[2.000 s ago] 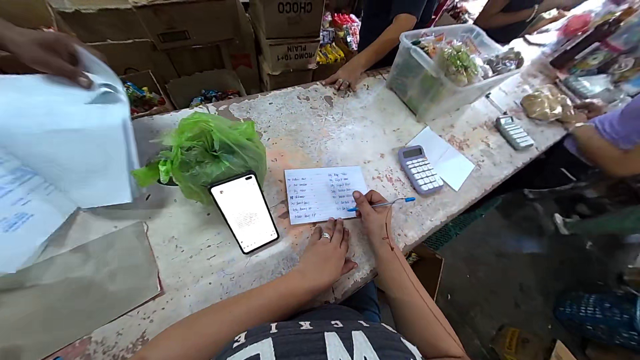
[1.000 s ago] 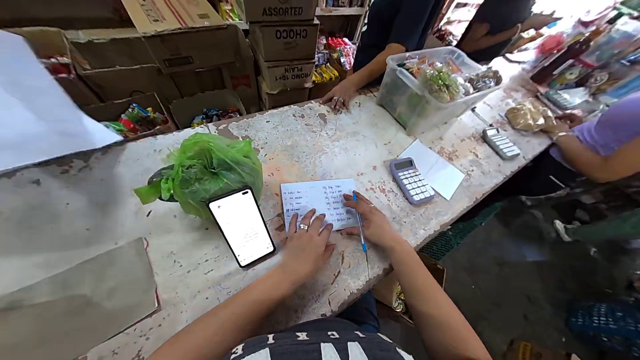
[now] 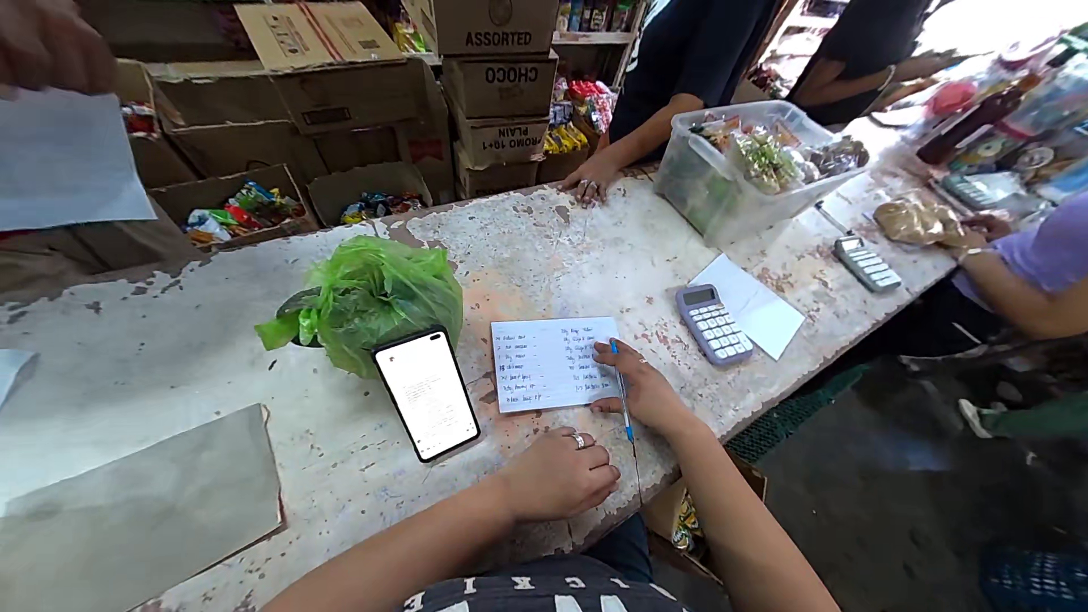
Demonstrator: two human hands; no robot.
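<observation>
A handwritten paper sheet (image 3: pixel 552 364) lies on the worn painted counter (image 3: pixel 340 467). My right hand (image 3: pixel 637 387) rests at its right edge and holds a blue ballpoint pen (image 3: pixel 623 395), tip toward me. Below the sheet my left hand (image 3: pixel 565 472) lies on the counter, fingers curled, with nothing visible in it. A smartphone (image 3: pixel 427 393) with a lit screen leans on a green plastic bag (image 3: pixel 382 297) left of the sheet. Right of the sheet is a purple-grey calculator (image 3: pixel 714 325), beside a blank white paper (image 3: pixel 756 306).
A clear plastic bin (image 3: pixel 731 170) of packaged goods stands at the back right, near another person's hand (image 3: pixel 595 177). Grey cardboard (image 3: pixel 153 510) lies at left. A second calculator (image 3: pixel 867 263) and a bag of brown goods (image 3: pixel 914 219) are farther right. Another hand (image 3: pixel 51 47) holds paper (image 3: pixel 72 161).
My left hand has come off the sheet toward me and its fingers have curled. The large papers at upper left have been moved away by another person's hand.
</observation>
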